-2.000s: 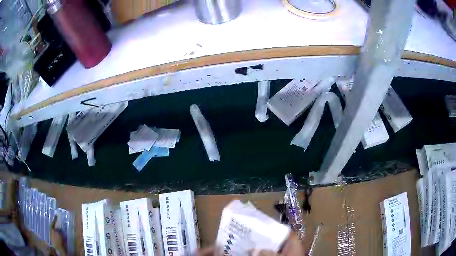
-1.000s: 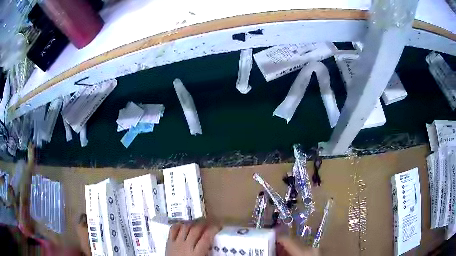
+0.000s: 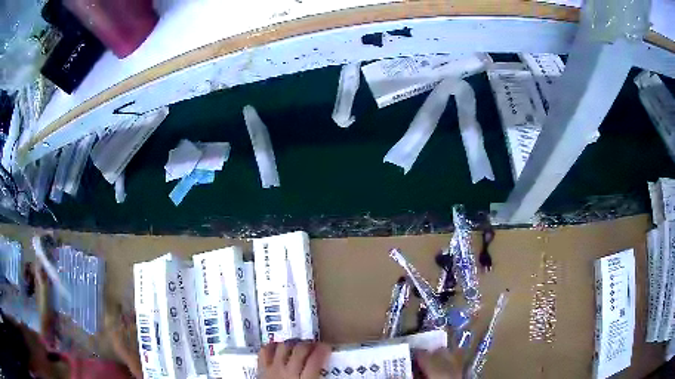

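Note:
A white retail carton (image 3: 355,363) lies sideways at the bottom edge, between my two hands. My left hand (image 3: 294,360) has its fingers over the carton's top edge. My right hand (image 3: 440,363) is at the carton's right end, blurred and cut off by the frame edge, beside a white flap or paper (image 3: 429,340). Several upright-printed cartons (image 3: 285,285) lie in a row just behind and left. Clear accessory bags (image 3: 416,285) and a small black cable (image 3: 485,248) lie loose on the bench to the right.
The dark green belt (image 3: 318,178) carries white sleeved devices (image 3: 262,146), papers with a blue card (image 3: 194,176), and cartons (image 3: 422,78). A slanting white post (image 3: 570,133) stands at right. A single carton (image 3: 616,311) and a carton stack (image 3: 661,274) lie right. Another person's arm (image 3: 48,318) is beside trays (image 3: 81,285).
The carton between my hands has turned from an upright tilt to lying sideways, low in view. Loose accessory bags show where my hands were. Items on the belt have shifted left.

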